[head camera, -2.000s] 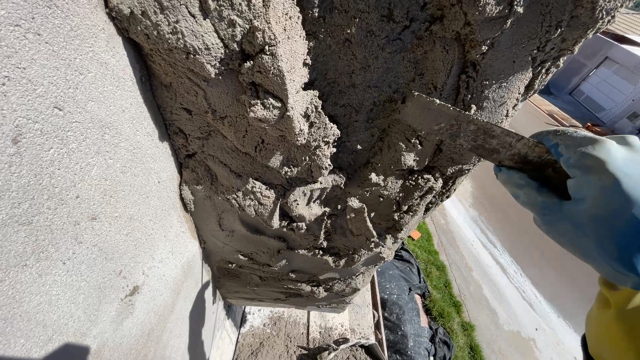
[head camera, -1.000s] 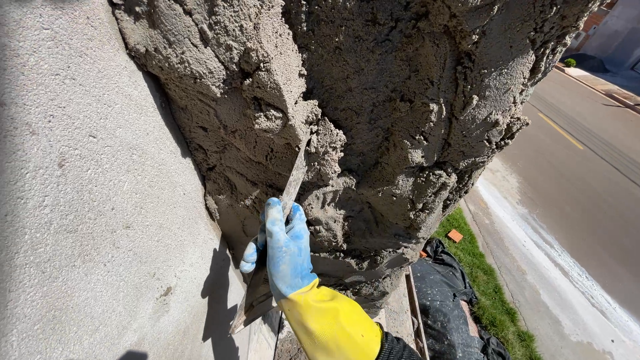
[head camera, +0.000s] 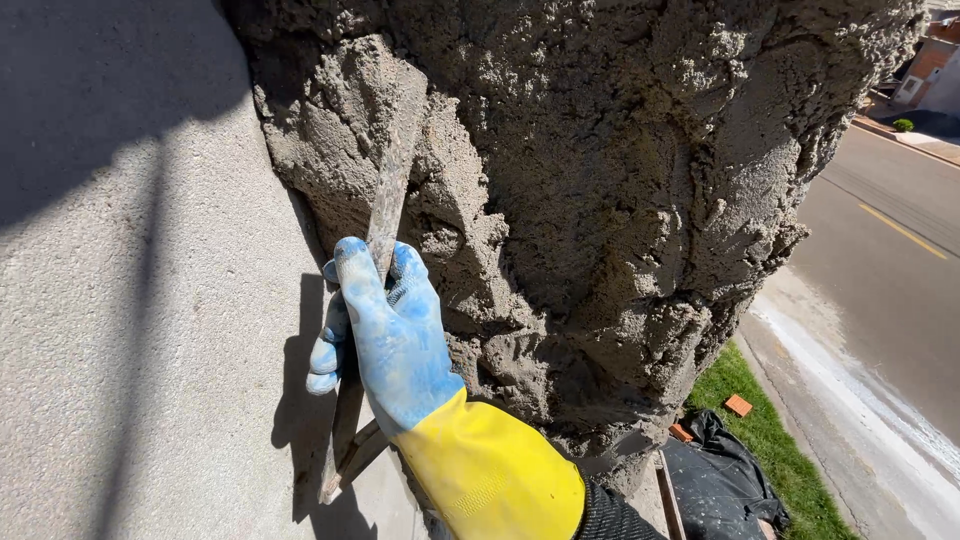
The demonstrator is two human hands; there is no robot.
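Note:
My right hand (head camera: 397, 337), in a blue and yellow rubber glove, is closed around a long, narrow, mortar-coated hand tool (head camera: 388, 195). The tool's upper end lies over a raised ridge of rough grey mortar (head camera: 600, 187), near the seam with the smoother textured wall (head camera: 195, 300). Its lower part sticks out below my fingers beside that wall; the tool's exact type cannot be told. The mortar is thick and lumpy, with deep hollows and a ragged right edge. My left hand is not in view.
Down at the lower right lie a black plastic sheet (head camera: 712, 480), a strip of grass (head camera: 780, 450) and an orange brick piece (head camera: 738, 406). A road (head camera: 877, 247) runs beyond. Shadows fall on the wall at left. A board edge (head camera: 666, 495) shows near the bottom.
My right hand came from the far right to the wall side, then moved further up along the mortar with the tool in it. The view has shifted too.

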